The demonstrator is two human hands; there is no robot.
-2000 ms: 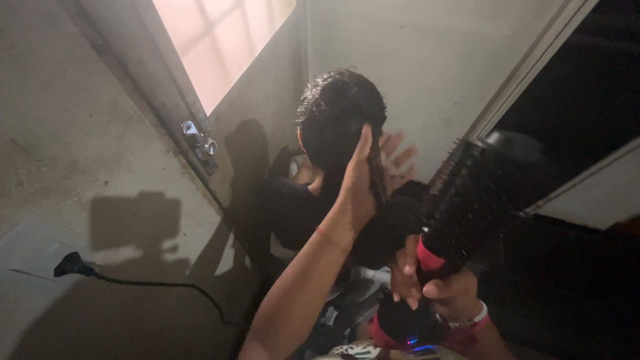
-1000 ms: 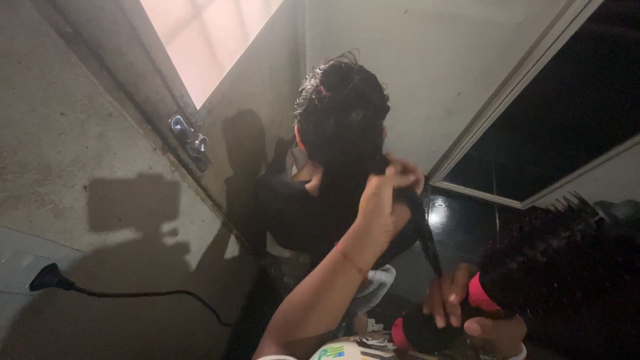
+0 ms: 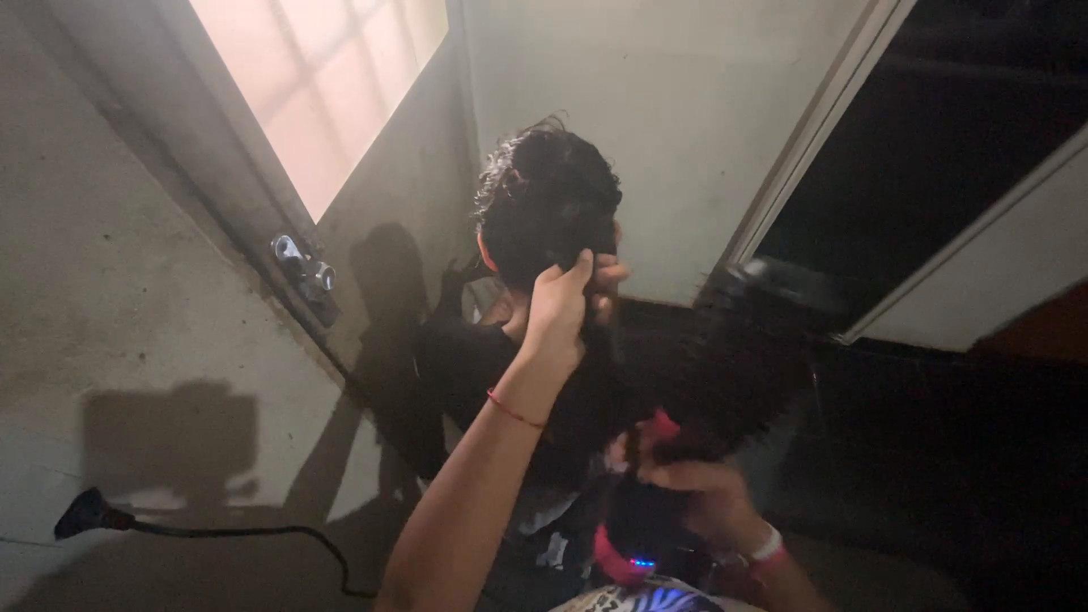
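A person with dark hair [image 3: 548,200] is in front of me, back of the head toward the camera. My left hand [image 3: 565,297], with a thin red cord at the wrist, grips a lock of that hair low at the back of the head. My right hand [image 3: 701,493], blurred, is closed round the handle of a black and pink hot-air brush [image 3: 739,365]. The brush's bristled barrel points up and right, and small blue lights glow near its lower end. Whether the bristles touch hair cannot be made out in the dark.
On the left, a black plug [image 3: 89,514] with its cord stands at the wall. A metal door [image 3: 408,144] with a bright pane and a metal lock [image 3: 304,265] is at upper left. A pale door frame [image 3: 807,136] borders a dark opening at right.
The brush has moved left and up from the lower right since one second ago. My left hand, spread beside the hair two seconds ago, is now closed on a lock.
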